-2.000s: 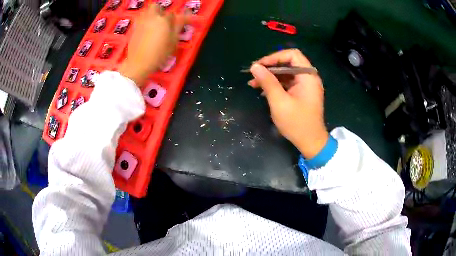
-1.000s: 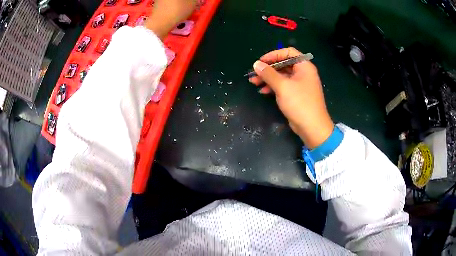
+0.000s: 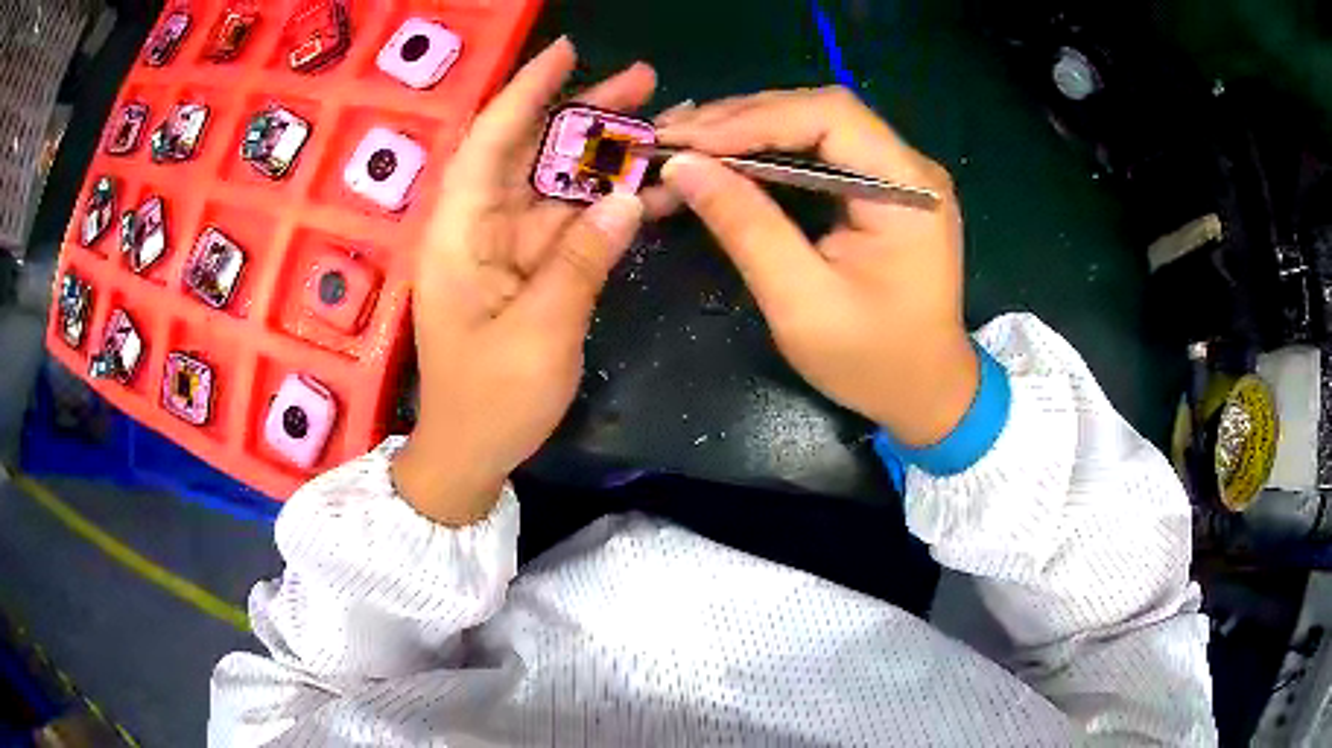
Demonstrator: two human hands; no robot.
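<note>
My left hand (image 3: pixel 511 300) holds a pink housing (image 3: pixel 571 142) by its edges, open side up, between thumb and fingers. An amber-gold patch with a dark centre shows inside it. My right hand (image 3: pixel 840 249) grips slim silver tweezers (image 3: pixel 825 177); their tip is at the right side of the housing, over the amber patch. Whether the tip touches the patch, I cannot tell. A blue band is on my right wrist. The red tray (image 3: pixel 263 323) lies at left, with closed pink housings (image 3: pixel 301 418) in its right-hand pockets and open units (image 3: pixel 189 383) further left.
The dark green mat (image 3: pixel 701 351) bears pale scraps. Dark equipment (image 3: pixel 1088 161) stands at right, with a yellow ring (image 3: pixel 1246 441) below it. A grey slatted panel (image 3: pixel 29 102) is at the far upper left. A floor with a yellow line (image 3: pixel 132 548) shows at lower left.
My left hand has come back from the tray's far end to the middle, now with a pink housing. The tweezers have moved left to it. The view has shifted, so the tray looks larger.
</note>
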